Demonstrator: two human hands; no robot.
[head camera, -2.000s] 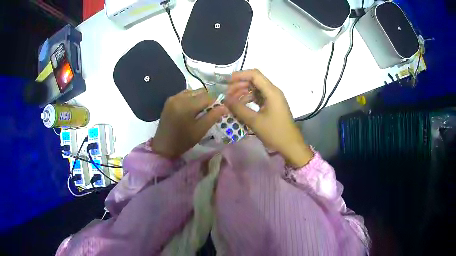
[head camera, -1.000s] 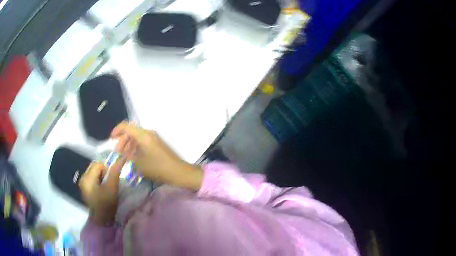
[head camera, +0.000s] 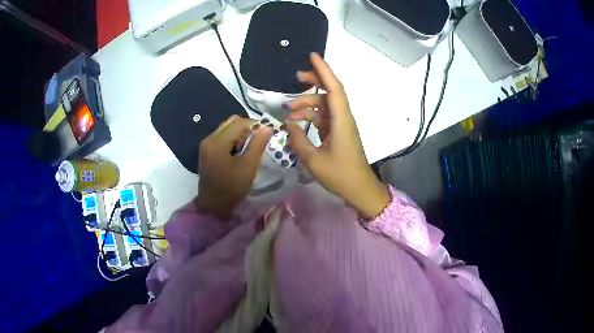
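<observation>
A small white sheet with rows of dark round dots (head camera: 281, 153) is held in front of my chest, over the table's near edge. My left hand (head camera: 228, 159) pinches its left side between thumb and fingers. My right hand (head camera: 331, 140) is at its right side, thumb close to the sheet, with the other fingers raised and spread; whether the thumb grips it is unclear. Behind the hands stands a white unit with a black top (head camera: 284, 49). Another black-topped unit (head camera: 195, 117) is left of it, partly hidden by my left hand.
More white units (head camera: 397, 32) stand at the back right, with black cords (head camera: 426, 97) running down to the table edge. At left are a grey tray with a glowing phone (head camera: 81, 112), a yellow can (head camera: 98, 175) and power strips (head camera: 133, 224). A dark green crate (head camera: 508, 182) is at right.
The view swung right and came back. The dotted sheet is now higher and more clearly seen between the hands. My right hand's fingers have opened and risen.
</observation>
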